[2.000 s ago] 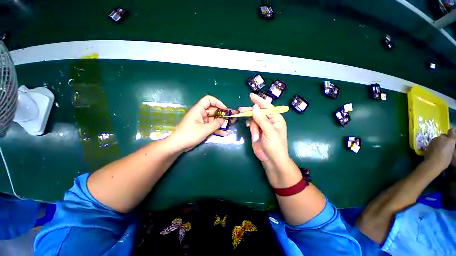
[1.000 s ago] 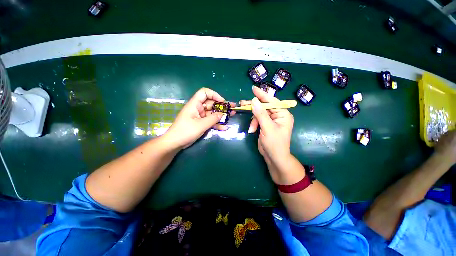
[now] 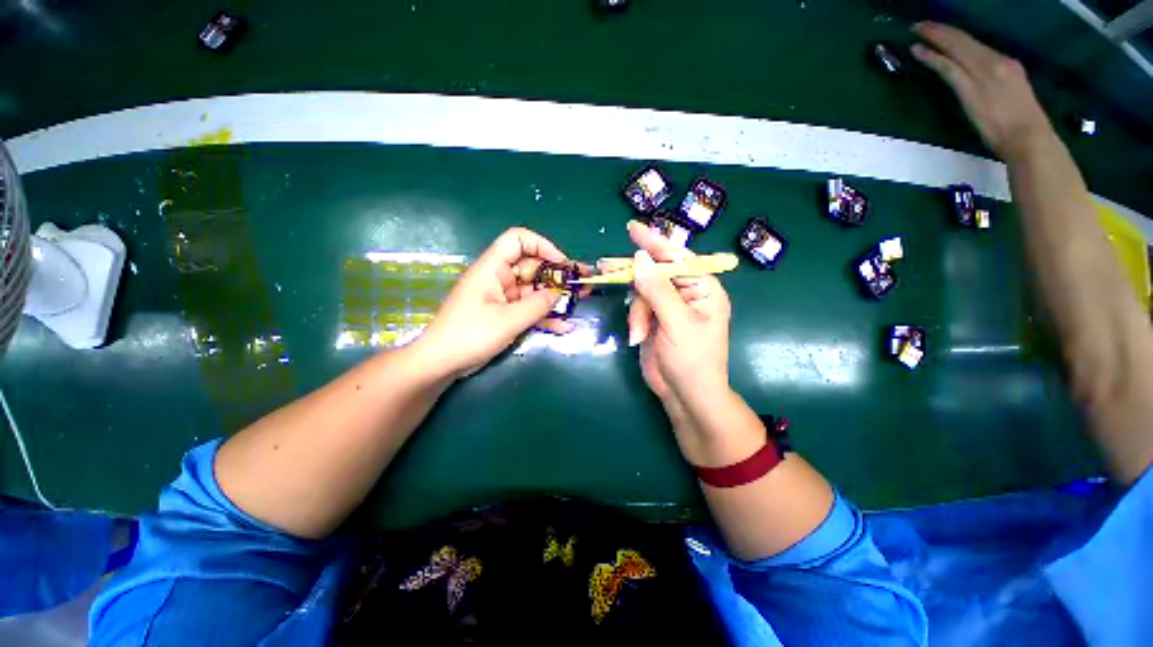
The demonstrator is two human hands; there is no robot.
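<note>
My left hand holds a small black electronic unit between thumb and fingers, near the middle of the view. The unit shows gold and pale patches. My right hand grips yellow tweezers like a pen, just right of my left hand. The tweezers point left and their tips are at the unit; whether they hold a part is too small to tell. A grid of amber tape pieces lies on the green surface left of my left hand.
Several black units lie right of my hands. A white strip crosses behind. A neighbour's arm reaches over the right side, partly covering a yellow tray. A white fan base and an amber tape strip are at left.
The neighbour's arm has moved from the yellow tray up and across the white strip, with the hand beside a far unit. My hands keep nearly the same pose around the held unit.
</note>
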